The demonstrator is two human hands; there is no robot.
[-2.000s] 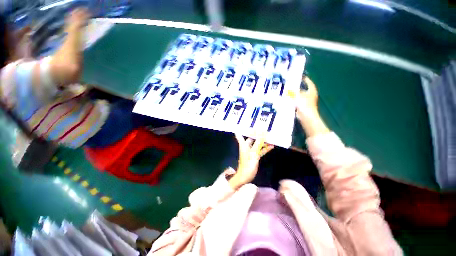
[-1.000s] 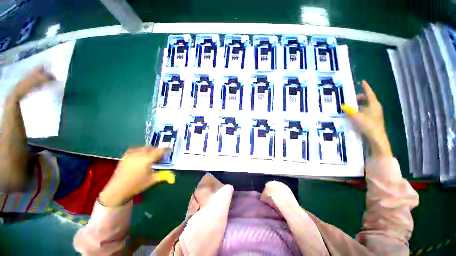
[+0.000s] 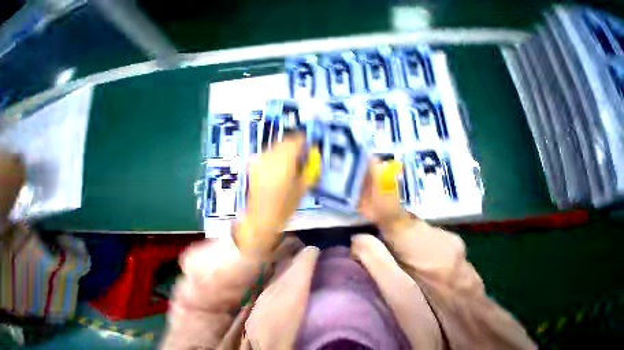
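Note:
A white tray sheet (image 3: 246, 92) with blister-packed units in rows lies on the green bench; its upper left shows bare white. One blister-packed unit (image 3: 339, 164) is raised and tilted between my hands. My left hand (image 3: 274, 184), with a yellow finger cot, grips its left side. My right hand (image 3: 383, 195), also with a yellow cot, holds its right side. Another unit (image 3: 282, 122) shows tilted above my left fingers; blur hides whether I hold it. My hands hide part of the middle and bottom rows.
Stacked filled trays (image 3: 557, 116) stand on the right of the bench. A pale sheet (image 3: 58, 147) lies at the left, beside a neighbouring worker's blurred hand (image 3: 10, 188) and striped shirt (image 3: 44, 273). A red stool (image 3: 133, 280) is below the bench. A white rail (image 3: 342, 44) runs behind.
The tray has gone from raised and tilted to lying on the bench. My hands have come together over it, with a unit lifted between them. Two units have left the top row's left end.

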